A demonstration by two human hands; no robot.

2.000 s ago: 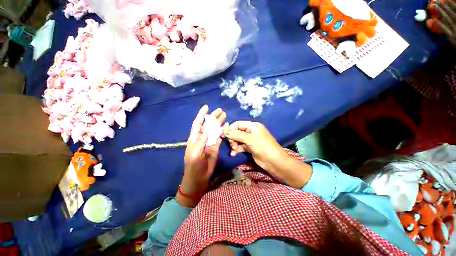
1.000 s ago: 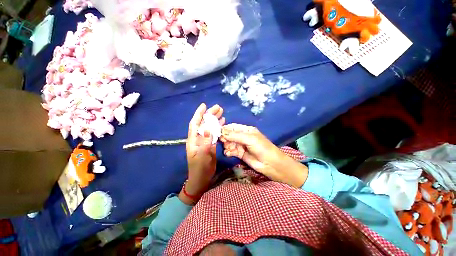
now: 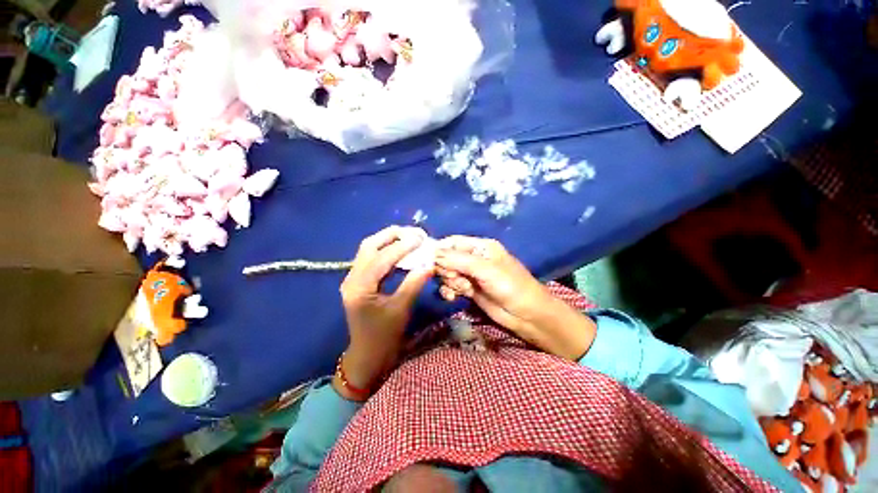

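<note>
A small pale pink, nearly white plush piece (image 3: 417,252) is held between my two bare hands above the table's front edge. My left hand (image 3: 380,284) pinches it from the left with curled fingers. My right hand (image 3: 486,279) has its thumb and fingertips together at the piece's right side. Any needle or thread there is too fine to see. A thin speckled grey-beige cord (image 3: 294,266) lies flat on the cloth, its right end hidden behind my left hand.
A pink plush heap (image 3: 173,164) and clear plastic bag (image 3: 385,106) lie behind, with fluffy stuffing (image 3: 505,173) nearer. Orange toys lie right (image 3: 679,43) and left (image 3: 164,303), on cards. A round pale green item (image 3: 190,379), brown box (image 3: 58,260) and bag of orange pieces (image 3: 818,414) flank me.
My left hand has gone from open and upright fingers to curled fingers pinching the plush piece. My right hand stays close beside it. The view has shifted slightly.
</note>
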